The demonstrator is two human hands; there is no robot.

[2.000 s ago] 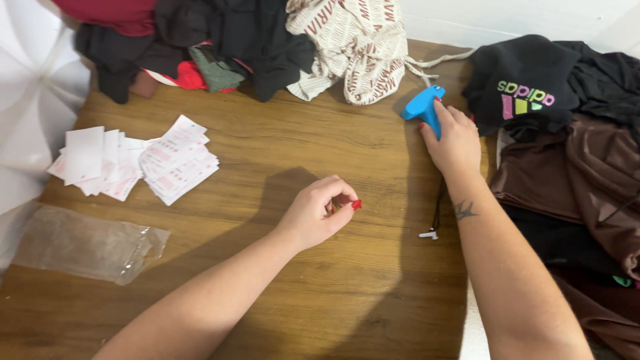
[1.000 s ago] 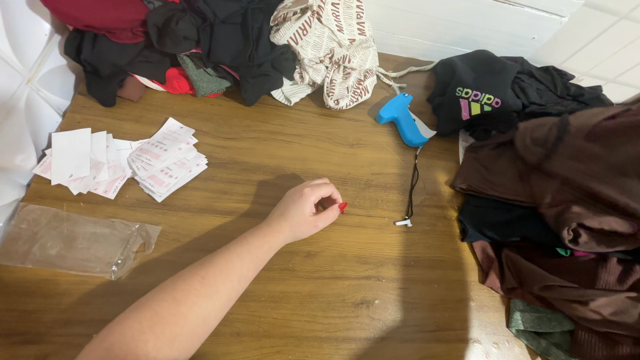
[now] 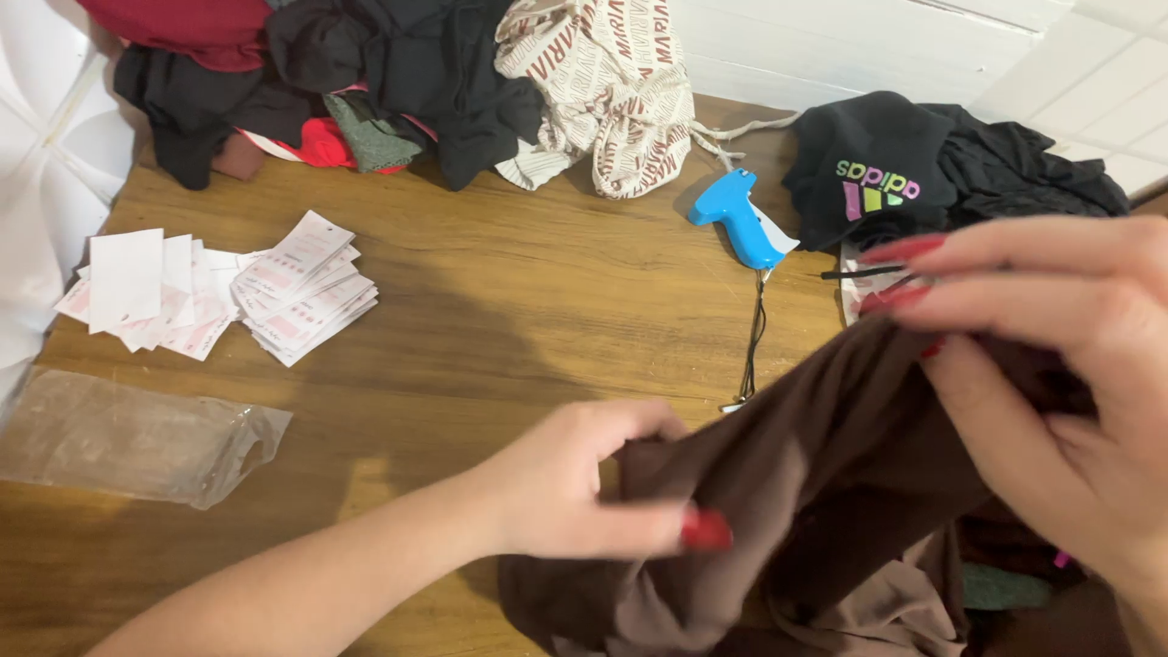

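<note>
My left hand [image 3: 593,488] is closed around the edge of a brown garment [image 3: 757,511], its thumb on the near side and slightly blurred. With its fingertips, my right hand [image 3: 1031,365] pinches the upper part of the same garment at the right; a thin black strip shows beside those fingers. The brown cloth hangs between both hands over the wooden table. Beyond it lies a blue tagging gun [image 3: 744,219] with a black cord [image 3: 755,338] running from its handle to a small white piece.
Two fanned groups of printed paper tags [image 3: 306,292] lie at the left, above a clear plastic bag [image 3: 128,438]. Dark, red and patterned clothes [image 3: 630,91] are heaped along the back. A black Adidas garment [image 3: 867,173] lies at the back right.
A brown garment from the pile at the right is now held over the table. My left hand has moved right onto it, and my right hand, out of view a second ago, is back.
</note>
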